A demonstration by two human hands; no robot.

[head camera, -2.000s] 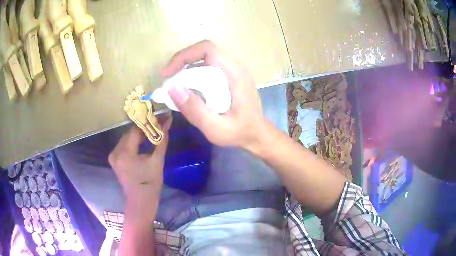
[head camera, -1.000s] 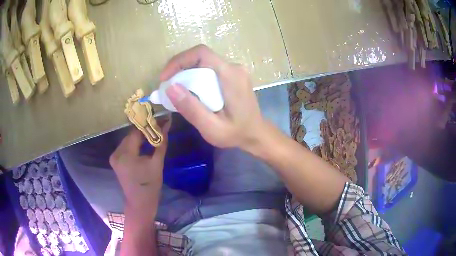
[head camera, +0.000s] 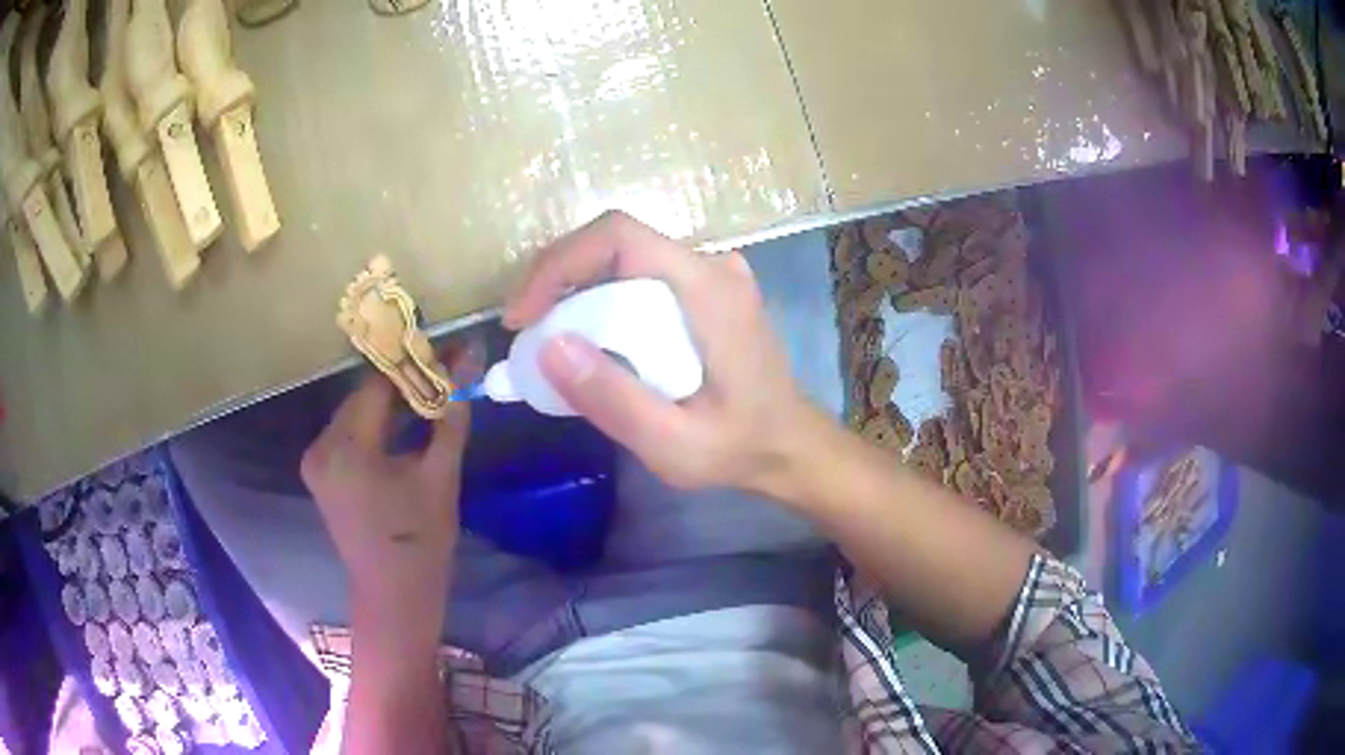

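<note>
My left hand holds a pale yellow carved wooden foot at the bench's front edge, with its outlined underside up and toes away from me. The rest of that piece is hidden below my fingers. My right hand grips a white glue bottle, tilted to the left. Its blue nozzle is at the heel end of the foot; whether it touches is hard to tell.
Several carved wooden legs lie at the bench's left. Browner thin pieces lie at the far right. A blue bin is between my knees. Flat brown parts fill a crate at right; a blue crate holds pale round items.
The nozzle has moved from the toe end to the heel end of the foot. My right hand and the bottle have come down towards me. My left hand has shifted slightly left.
</note>
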